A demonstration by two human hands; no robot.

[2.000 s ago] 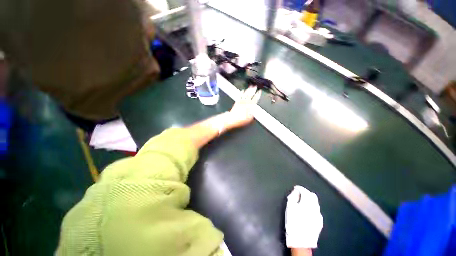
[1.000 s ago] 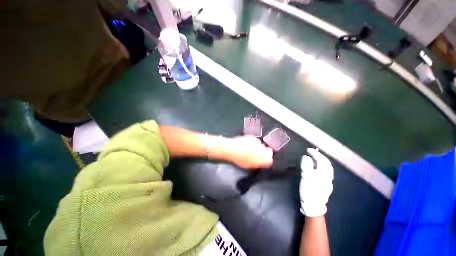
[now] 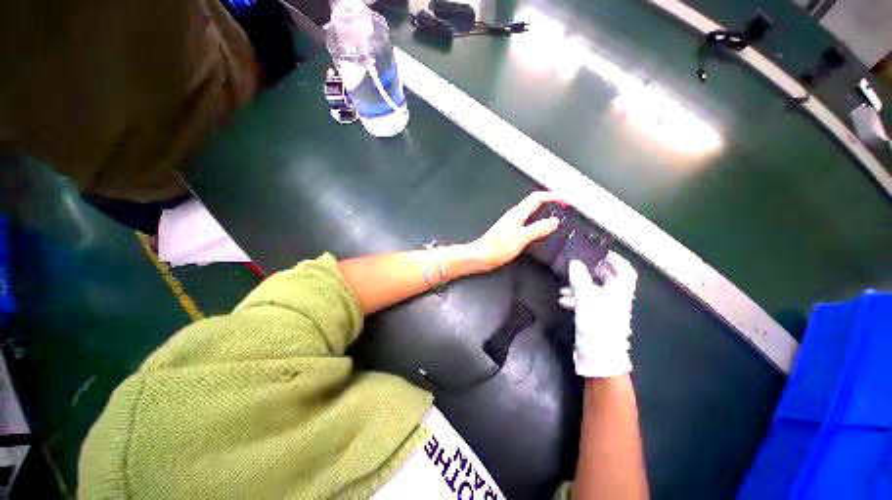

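Black power adapters (image 3: 572, 246) stand side by side on the dark green bench near the pale rail, small prongs showing on top. My bare left hand (image 3: 518, 231), with a thin bracelet, grips their left end, fingers on the far side. My white-gloved right hand (image 3: 602, 314) holds their right end between thumb and fingers. A bundled black cord (image 3: 510, 334) lies on the bench below them, its thin end reaching left. The adapters are partly hidden by my fingers, and their exact number is unclear.
A clear bluish water bottle (image 3: 368, 73) stands at the back left. Beyond the pale rail (image 3: 587, 195), corded black adapters (image 3: 450, 20) lie on the glossy green belt (image 3: 782, 215). A blue bin (image 3: 831, 405) is at right. A neighbouring person's brown clothing (image 3: 117, 88) is at left.
My left hand reached to the belt, then came back to the bench with adapters. They now stand together between both hands, and my right hand has closed on them. The cord bundle lies lower down.
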